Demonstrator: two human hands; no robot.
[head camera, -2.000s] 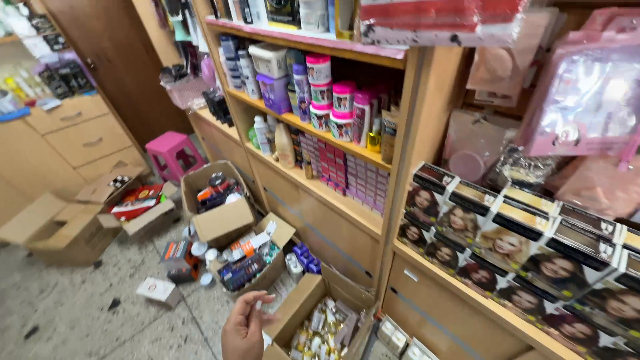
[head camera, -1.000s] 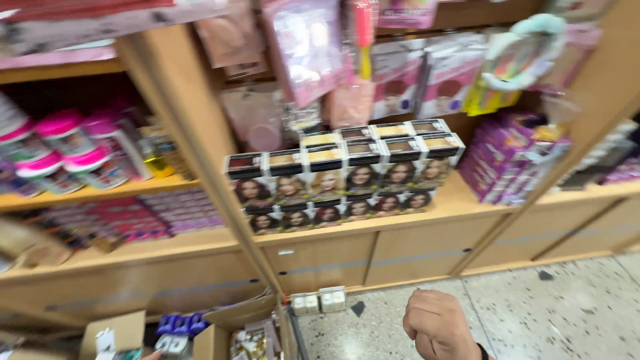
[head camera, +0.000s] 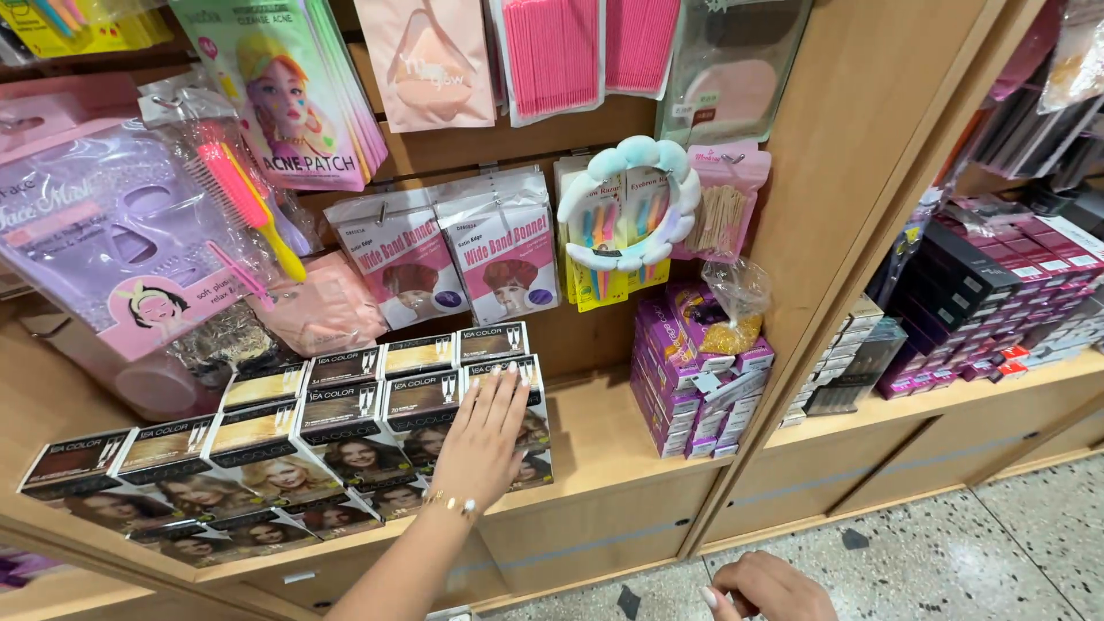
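Note:
Stacked hair color boxes stand in rows on the wooden shelf, at the left and middle. My left hand lies over the right end of the front row, its fingertips on a box top and its thumb by the front face. It does not appear to hold the box. Low at the right, my right hand is loosely curled over the floor, partly cut off by the frame's edge, with nothing visible in it. Purple boxes are stacked farther right on the same shelf, with a clear bag of gold-colored bits on top.
Bonnet packs, a padded headband, a pink-and-yellow hairbrush and a face mask pack hang behind the boxes. A wooden upright divides this bay from another with dark and magenta boxes. Cabinet doors lie below.
The view has swung right and closer to the hair color boxes. My left hand, only barely in sight at the lower left a second ago, now rests on them. My right hand remains low in view.

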